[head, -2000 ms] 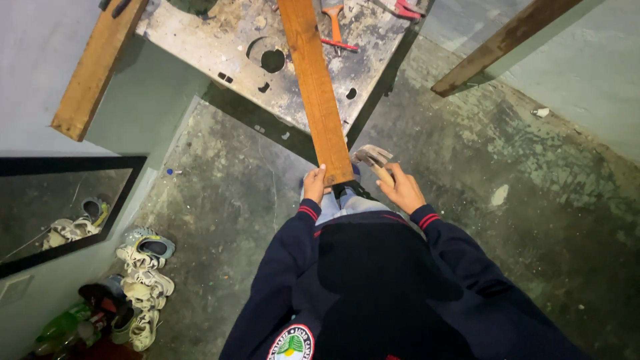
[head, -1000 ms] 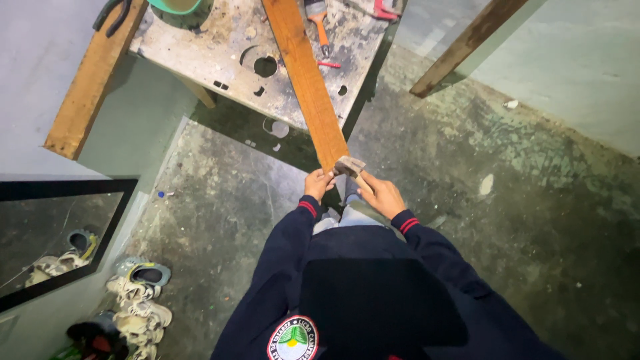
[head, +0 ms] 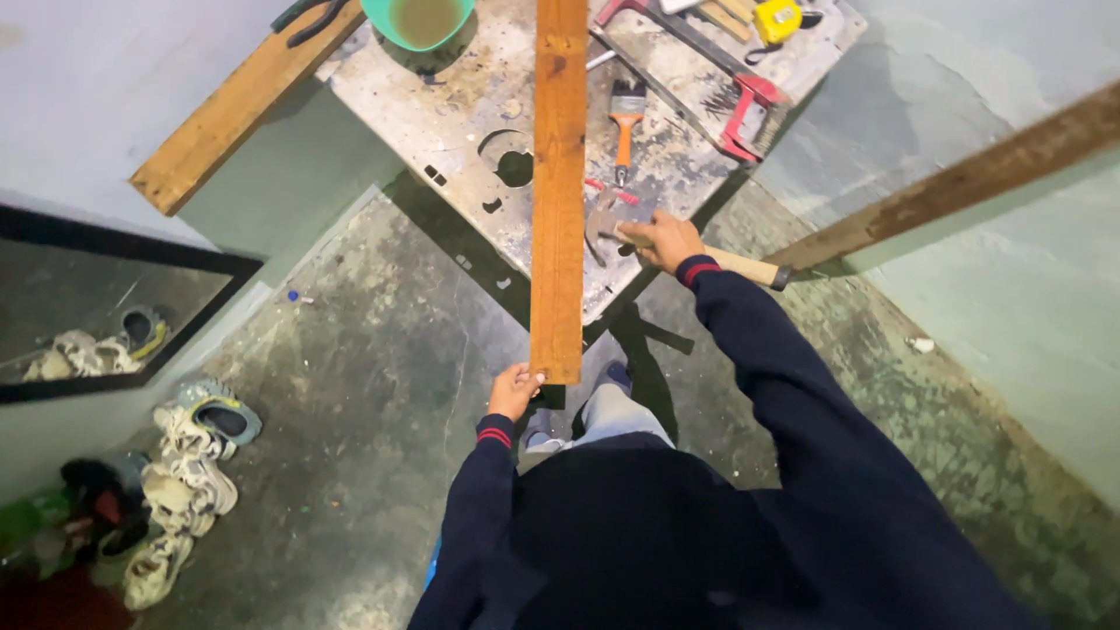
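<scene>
A long wooden board [head: 560, 175] lies across the worn table [head: 472, 114], its near end jutting past the table's corner. My left hand [head: 514, 391] pinches that end at its left corner. To the right of the board, my right hand [head: 667, 241] is closed around a claw hammer [head: 744, 266], near its head; the head is over the table corner and the handle points right. Beyond the hammer lie a paintbrush [head: 625, 131] with an orange handle and a red-handled tool [head: 623, 192], partly hidden.
A hacksaw [head: 744, 83], nails [head: 721, 101], a yellow tape measure [head: 777, 19] and a green bowl [head: 418, 24] are on the table. Pliers [head: 306, 17] rest on another board [head: 245, 105] at left. Shoes [head: 188, 472] and a framed mirror [head: 114, 302] stand left; a wooden post [head: 954, 179] rises right.
My right hand has moved with the hammer from the board's near end to the table corner, right of the board. My left hand stays at the board's end.
</scene>
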